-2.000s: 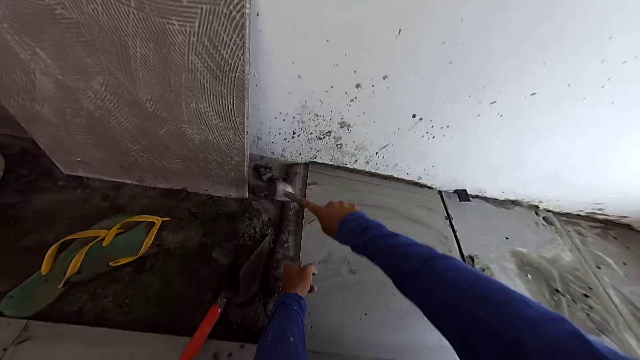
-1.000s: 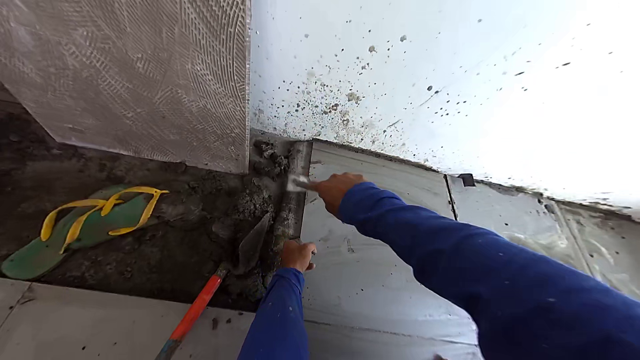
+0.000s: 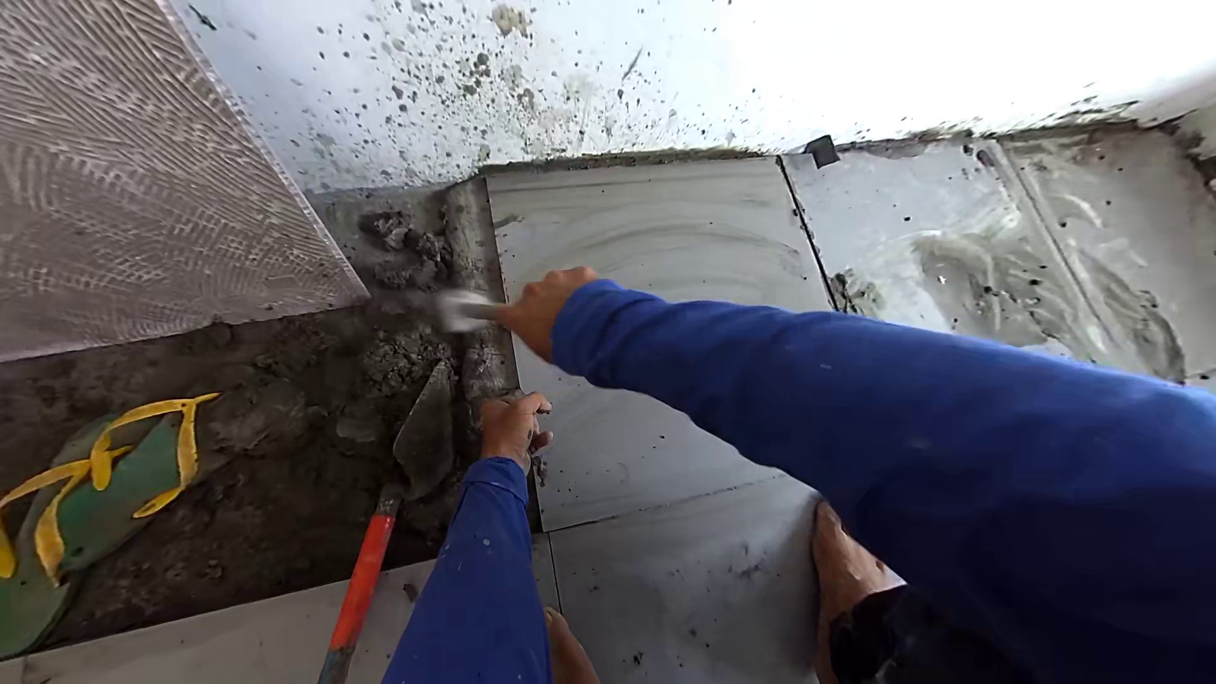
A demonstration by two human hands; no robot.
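My right hand [image 3: 546, 309] grips the handle of a small tool [image 3: 465, 311], whose pale head is blurred over the left edge of a grey floor tile [image 3: 646, 237]. Nearer to me, my left hand [image 3: 513, 427] rests at the same tile edge, fingers curled; whether it holds something is hidden. A strip of smoothed mortar [image 3: 475, 237] runs along that edge, with loose mortar lumps [image 3: 408, 247] beside it. Left of my left hand lies a pointed trowel [image 3: 427, 432] with a red handle [image 3: 363, 579].
A large tile with a ridged back [image 3: 161, 190] stands at the left. Green flip-flops with yellow straps [image 3: 114, 484] lie on the dark mortar bed [image 3: 256, 532]. A mortar-spattered white wall [image 3: 570, 85] borders the tiles. A small black piece [image 3: 822, 150] lies by the wall. My feet are on the tiles.
The view has turned and moved nearer, and my feet now show. My right hand still holds the tool at the tile edge, and my left hand stays beside it.
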